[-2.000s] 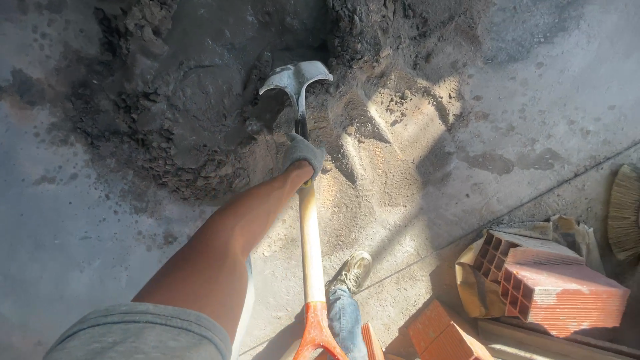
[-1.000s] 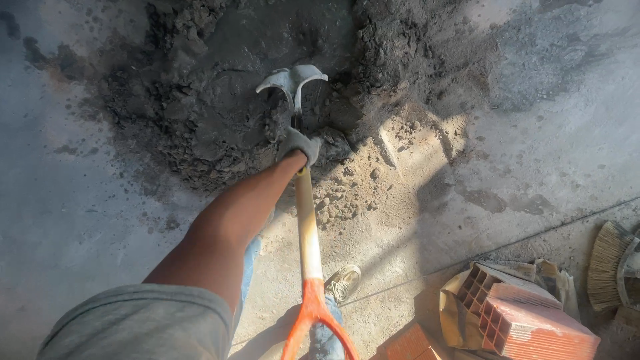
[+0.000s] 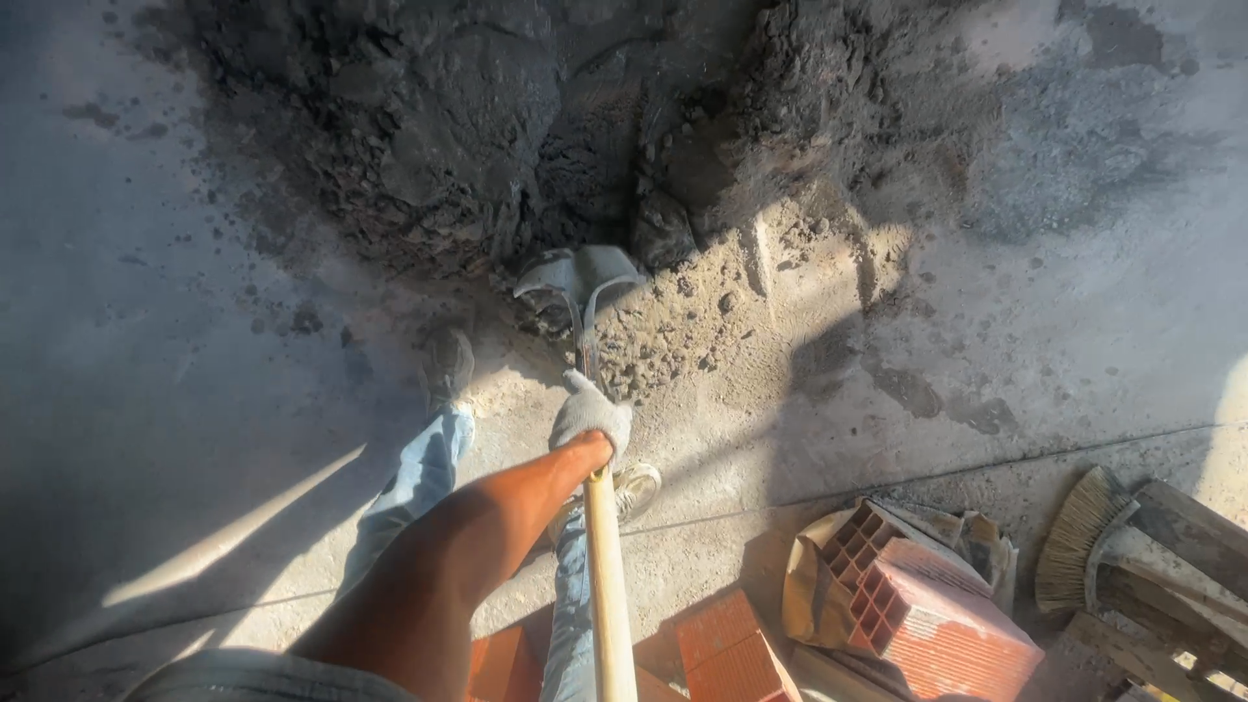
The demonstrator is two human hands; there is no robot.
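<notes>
My left hand (image 3: 592, 419), in a light grey knit glove, grips the lower shaft of a shovel (image 3: 610, 585) just above its metal socket. The shovel's blade (image 3: 577, 273) lies at the near edge of a heap of wet grey mortar (image 3: 439, 127), with its back end toward me. Paler, crumbly mix (image 3: 682, 327) lies to the right of the blade. The wooden shaft runs down out of view at the bottom; its handle end is hidden. My right hand is not in the frame.
Hollow red clay bricks (image 3: 960, 614) lie at the lower right, one on a torn paper sack (image 3: 809, 575). Beside them are a straw-bristled brush (image 3: 1077, 546) and wooden boards (image 3: 1199, 531). My shoes (image 3: 639, 490) stand on the concrete floor (image 3: 994, 497), either side of the forearm.
The shovel and my left hand have drawn back toward me, from over the wet mortar to its near edge. The orange handle grip has gone out of view.
</notes>
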